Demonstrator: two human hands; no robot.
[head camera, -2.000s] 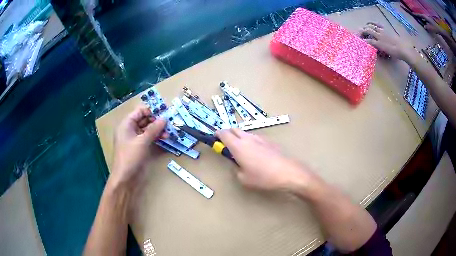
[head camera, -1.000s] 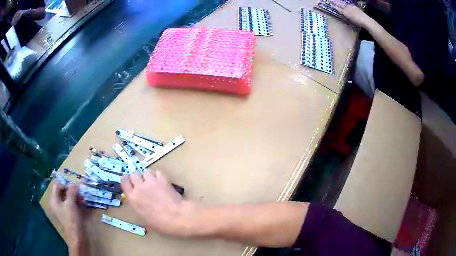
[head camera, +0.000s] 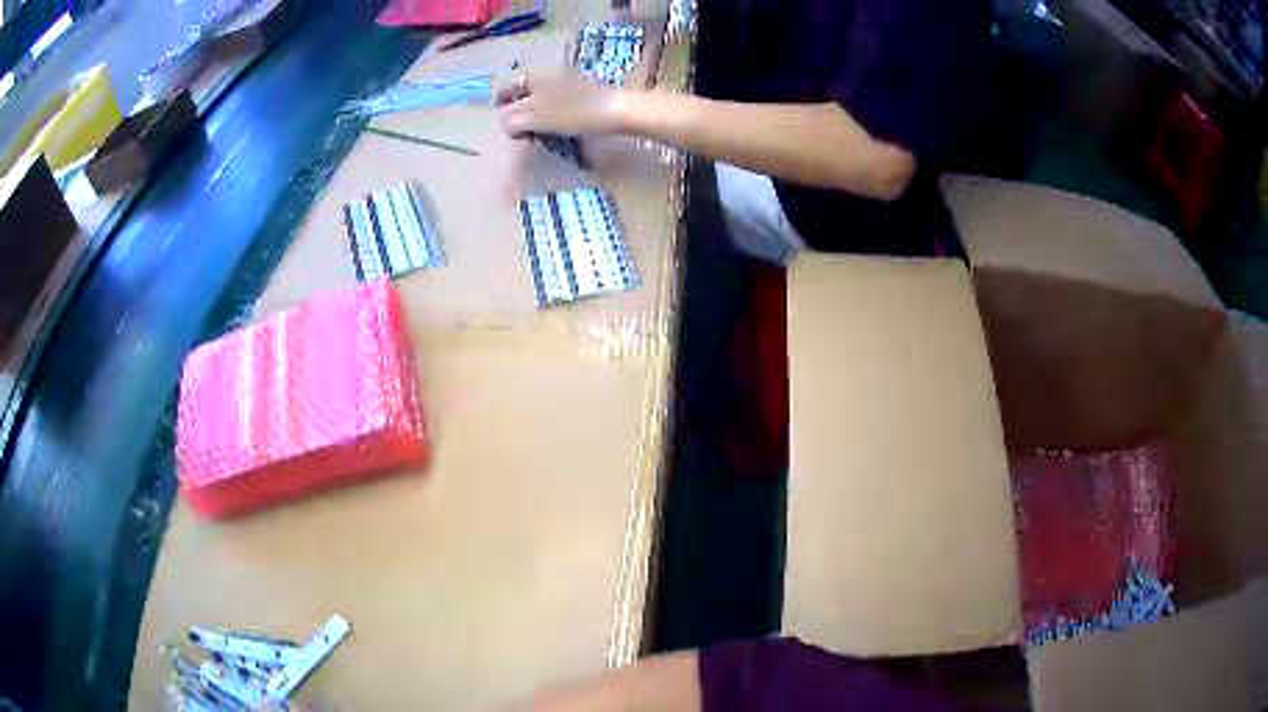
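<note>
A pile of narrow white board strips (head camera: 250, 668) lies on the brown cardboard sheet (head camera: 529, 487) at the bottom left, cut off by the picture's edge. One strip on its right side points up and to the right. My right forearm and dark sleeve (head camera: 779, 682) cross the bottom edge; my right hand is below the picture. My left hand is out of the picture. The pliers I held earlier are not in view. A pink bubble wrap pack (head camera: 299, 397) sits on the cardboard above the pile.
Striped board panels (head camera: 579, 245) lie beyond the pack. Another person's hand (head camera: 556, 109) is at the far end, near dark pliers (head camera: 490, 31). An open carton (head camera: 897, 459) on the right holds pink lining (head camera: 1092, 536) and loose strips. A dark green surface runs along the left.
The view has swung right and towards the far end. The strip pile and pink pack now show further left and lower. Both my hands have left the picture, and the open carton has come into view.
</note>
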